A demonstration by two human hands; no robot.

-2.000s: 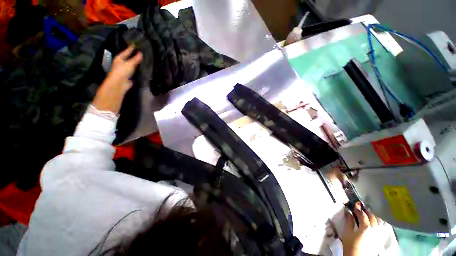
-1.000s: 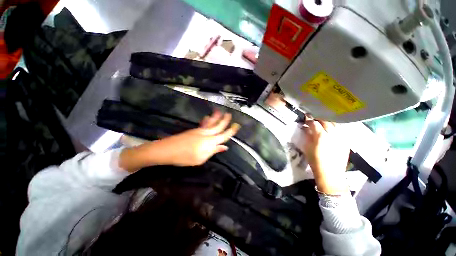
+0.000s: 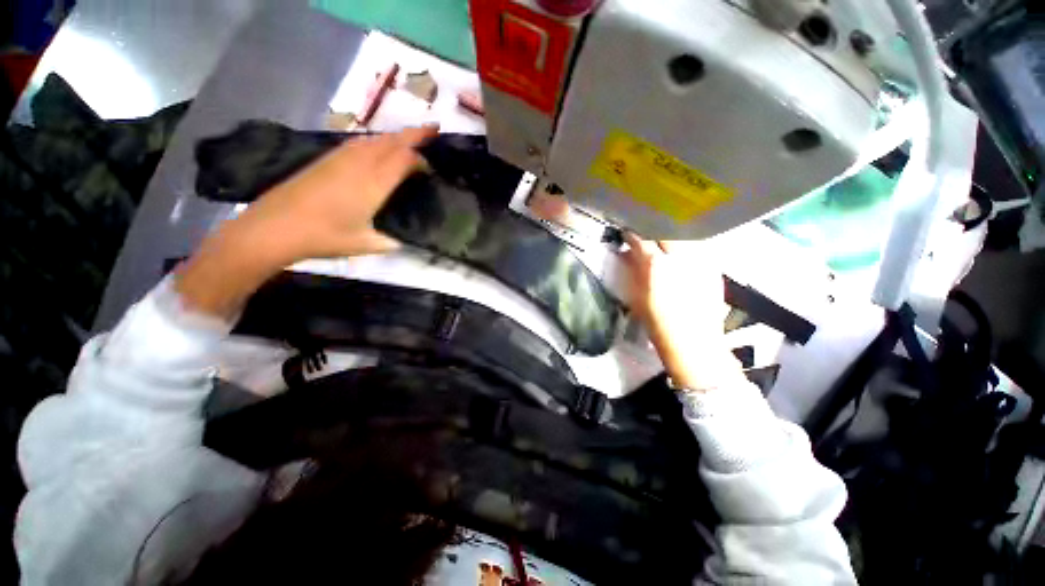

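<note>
A padded camouflage shoulder strap (image 3: 504, 246) lies on the white template plate, its curved end right of the machine head's base. My left hand (image 3: 304, 223) grips its left part, fingers over the far edge and thumb at the near edge. My right hand (image 3: 665, 303) is beside the metal sewing clamp (image 3: 562, 218), fingertips at a small black piece under the head; whether they hold it is hidden. A second dark strap end (image 3: 246, 160) shows behind my left hand. The white sewing machine head (image 3: 710, 103) stands above.
Straps with black buckles (image 3: 367, 309) are piled in front of me. A camouflage heap (image 3: 69, 218) is at left. Tangled black webbing (image 3: 940, 424) hangs at right, near a white tube (image 3: 911, 229). A flat black strip (image 3: 770, 309) lies right of my right hand. A dark screen (image 3: 1014, 97) is upper right.
The view has shifted right. My left hand went from the left heap to the padded strap, then farther back along it. My right hand stays by the clamp.
</note>
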